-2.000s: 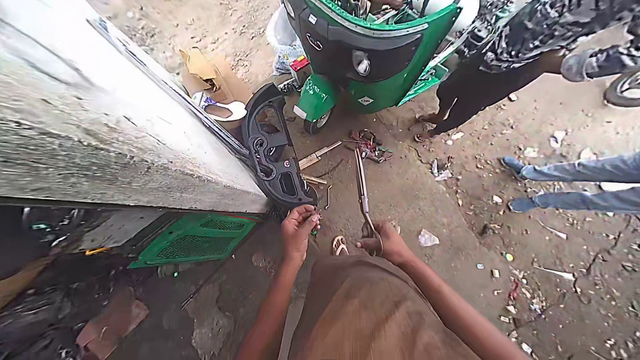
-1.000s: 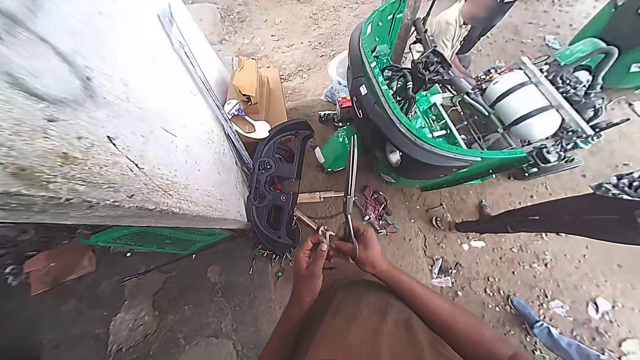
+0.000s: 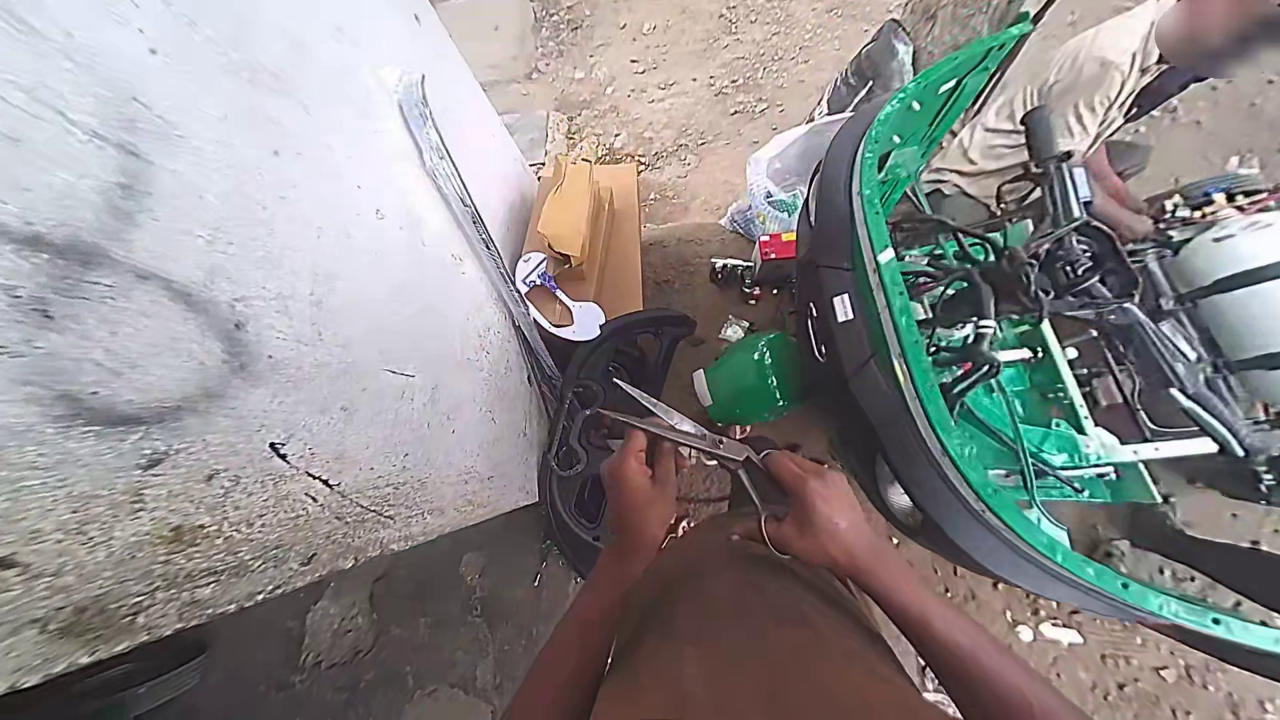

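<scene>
My right hand (image 3: 815, 505) grips the handles of a pair of metal scissors (image 3: 700, 432), whose blades are spread and point up and left. Close to the lower blade, my left hand (image 3: 640, 490) has its fingers bent together; whether it pinches something small cannot be told. Beneath and left of the hands lies a black plastic dashboard panel (image 3: 578, 500) with round openings, leaning near the wall. A green rounded fender (image 3: 755, 380) is just beyond the scissors.
A white wall (image 3: 300, 250) rises at left. Cardboard (image 3: 620, 230) and a white cut-out piece (image 3: 575, 318) lie beside it. At right stands an opened green three-wheeler body (image 3: 880, 300) with exposed cables; a co-worker (image 3: 1070, 100) is behind it. A plastic bag (image 3: 790, 170) sits near its front.
The scissors, with blades together one second ago, now have them spread and tilted left. The view has moved closer to the green vehicle.
</scene>
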